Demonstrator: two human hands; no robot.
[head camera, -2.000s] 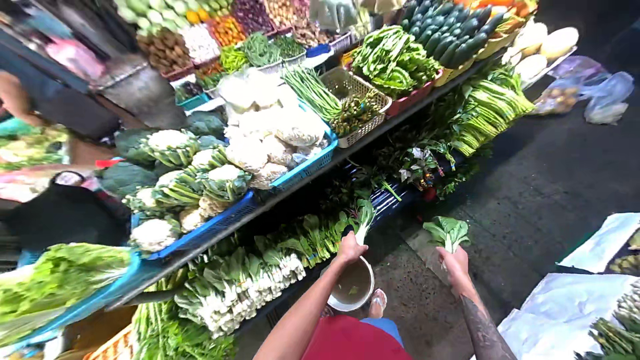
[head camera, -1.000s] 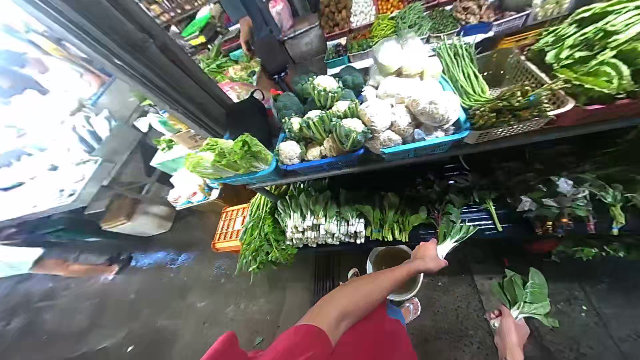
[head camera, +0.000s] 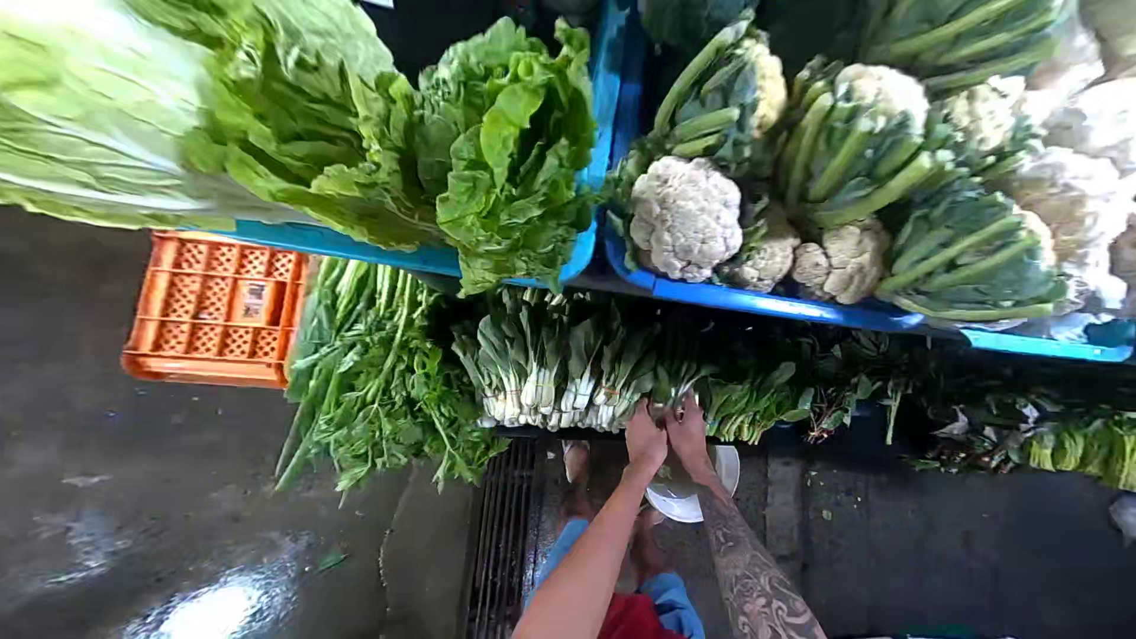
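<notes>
Both hands are together at the lower shelf. My left hand (head camera: 645, 435) is at the right end of a row of leafy greens with white stems (head camera: 541, 382). Beside it my right hand (head camera: 689, 430) has its fingers around the stem ends of a leafy bunch (head camera: 679, 368). Whether my left hand also grips this bunch cannot be told. Green-stemmed bunches (head camera: 753, 404) lie just to the right. Below the hands a white bucket (head camera: 728, 469) stands on the floor, partly hidden by my right forearm.
Above the shelf are a blue tray (head camera: 754, 304) of cauliflower (head camera: 686, 217) and a light blue tray (head camera: 426, 259) of lettuce (head camera: 515, 169). To the left stand an orange plastic crate (head camera: 222, 311) and long leafy greens (head camera: 382, 382). A floor grate (head camera: 504, 541) runs beside my feet.
My hands, earlier apart with a leafy bunch in each, have come together at the shelf among the white-stemmed greens. The view has moved closer to the shelf.
</notes>
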